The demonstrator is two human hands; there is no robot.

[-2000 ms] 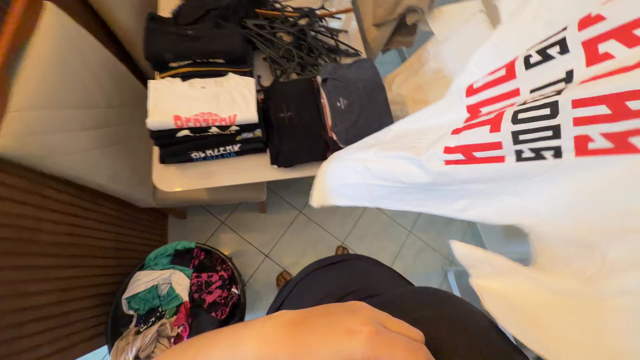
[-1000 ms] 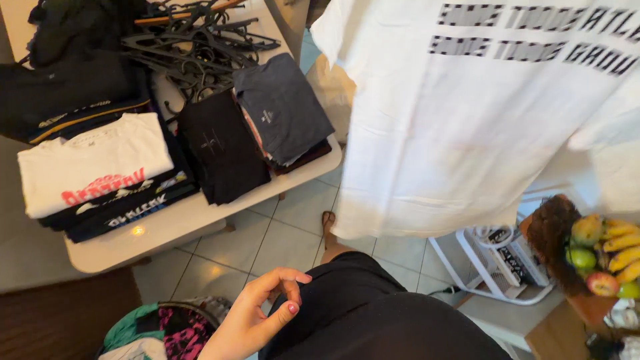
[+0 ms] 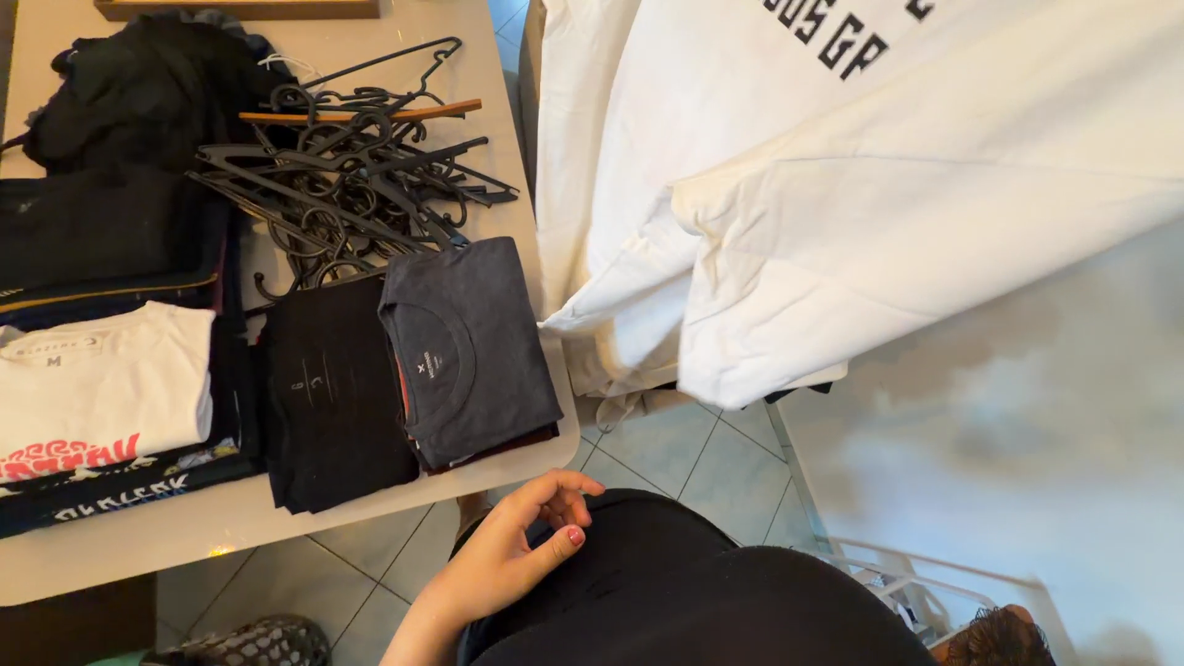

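Note:
My left hand [image 3: 518,541] hovers over my lap by the table's front edge, its fingers loosely curled and apart, holding nothing. My right hand is out of the picture. A white T-shirt [image 3: 832,213] with black lettering hangs spread across the upper right; what holds it up is outside the frame. Nearest my left hand on the table lies a folded dark grey T-shirt [image 3: 481,351] on a small stack, beside folded black shirts [image 3: 333,398]. Farther left, a folded white T-shirt [image 3: 111,379] with red print tops another stack.
On the white table [image 3: 213,555] lie a tangle of black hangers [image 3: 361,185], a heap of black clothing [image 3: 157,92] and more folded dark clothes [image 3: 92,231]. A patterned cloth [image 3: 259,643] shows at the bottom left, a white rack [image 3: 916,592] at the lower right.
The white T-shirt has swung from hanging fairly flat to a slanted, folded drape. My left hand's fingers remain loosely curled with nothing in them. The view has shifted toward the table.

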